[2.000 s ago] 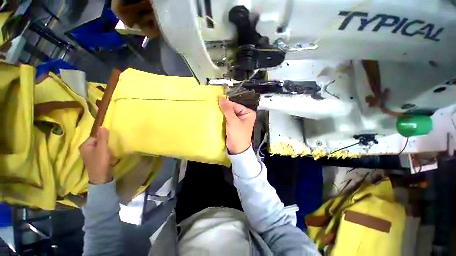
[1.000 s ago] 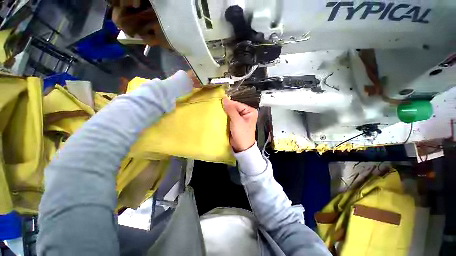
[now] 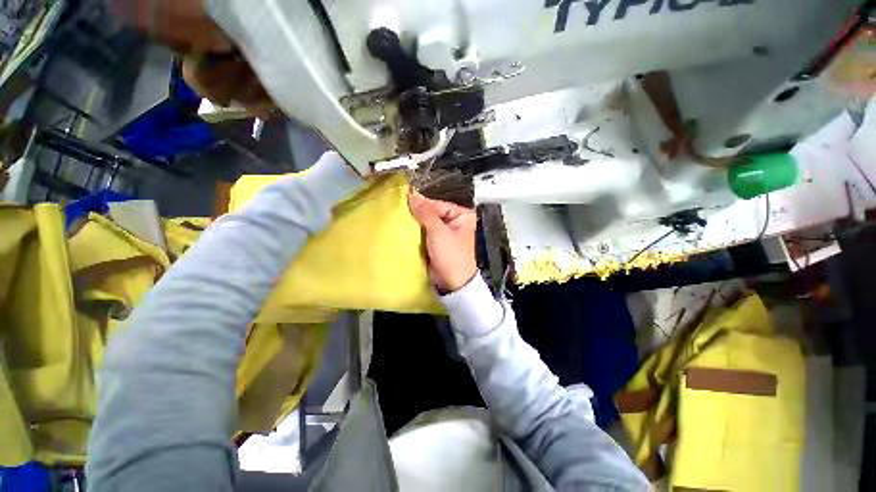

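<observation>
A yellow bag panel [image 3: 360, 259] lies with its upper right corner at the presser foot and needle area [image 3: 420, 125] of the white sewing machine [image 3: 615, 58]. My right hand [image 3: 448, 240] pinches its right edge between thumb and fingers, just below the presser foot. My left sleeve [image 3: 221, 259] crosses over the panel's left part to the machine head's lower left end. My left hand is hidden there, behind the sleeve end and the head. The pale machine arm [image 3: 576, 192] extends to the right of the needle area.
A yellow heap of bags [image 3: 115, 279] hangs at the left. Yellow bags with brown bands [image 3: 740, 423] lie at the lower right, below the table edge with yellow crust [image 3: 576, 269]. A green spool or knob [image 3: 763, 175] is on the table. A blue bin [image 3: 168, 130] stands upper left.
My left hand has left the panel's brown-trimmed left edge and gone up behind the machine head, its sleeve now covering part of the panel. My right hand keeps its pinch. The camera view has shifted.
</observation>
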